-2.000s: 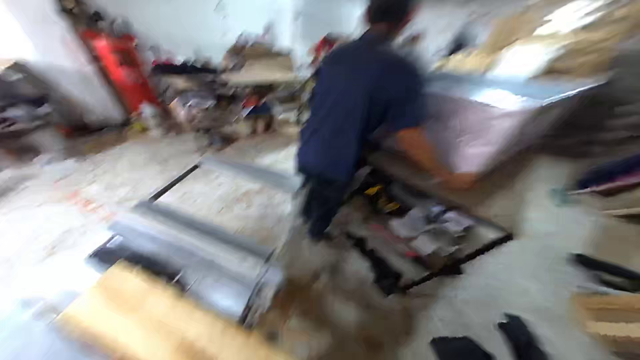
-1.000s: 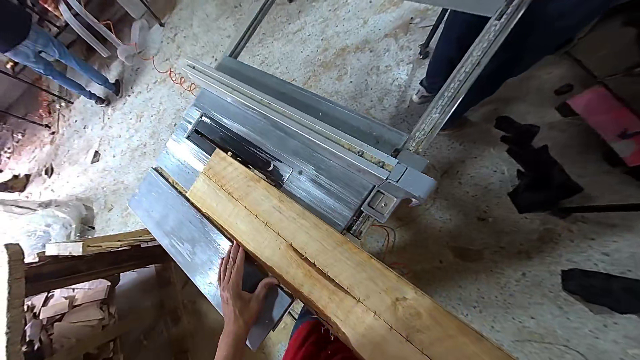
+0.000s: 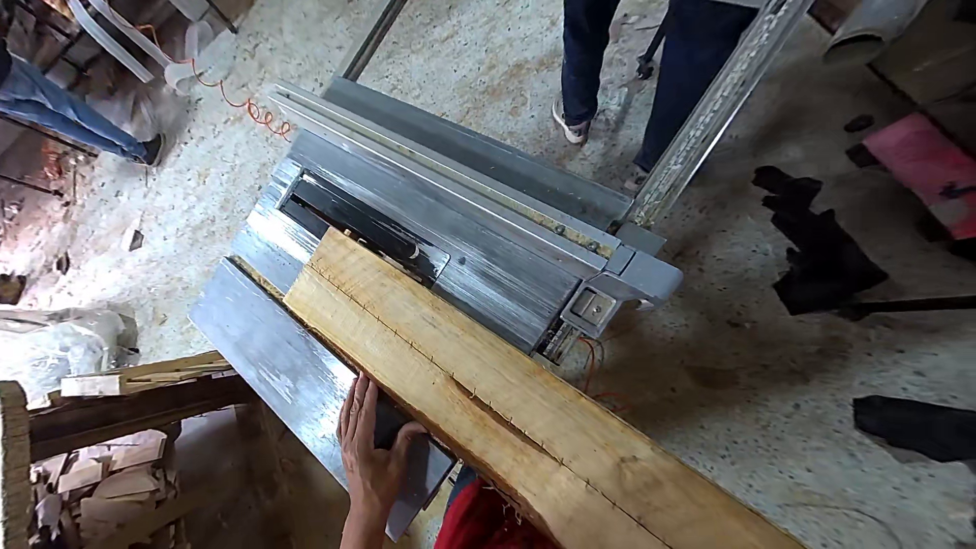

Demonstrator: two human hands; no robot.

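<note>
A long, thick wooden plank (image 3: 457, 381) with a dark marked line and a crack along it lies across a table saw (image 3: 503, 274). Its far end rests beside the black throat plate (image 3: 366, 225); no blade can be made out. My left hand (image 3: 374, 446) lies on the grey side table (image 3: 282, 366), with fingertips against the plank's left edge and the thumb apart. A metal rip fence (image 3: 457, 187) runs along the saw to the right of the plank, with a gap between them. My right hand is out of view.
Wood offcuts (image 3: 114, 480) fill a wooden bin at lower left. One person's legs (image 3: 610, 76) stand beyond the metal rail (image 3: 709, 114); another person's leg (image 3: 69, 110) shows at upper left. An orange coiled hose (image 3: 263, 118) and black cloths (image 3: 820, 252) lie on the floor.
The view has swung from the room down to the saw. Over the last second, the plank and my left hand hold about the same place on the saw.
</note>
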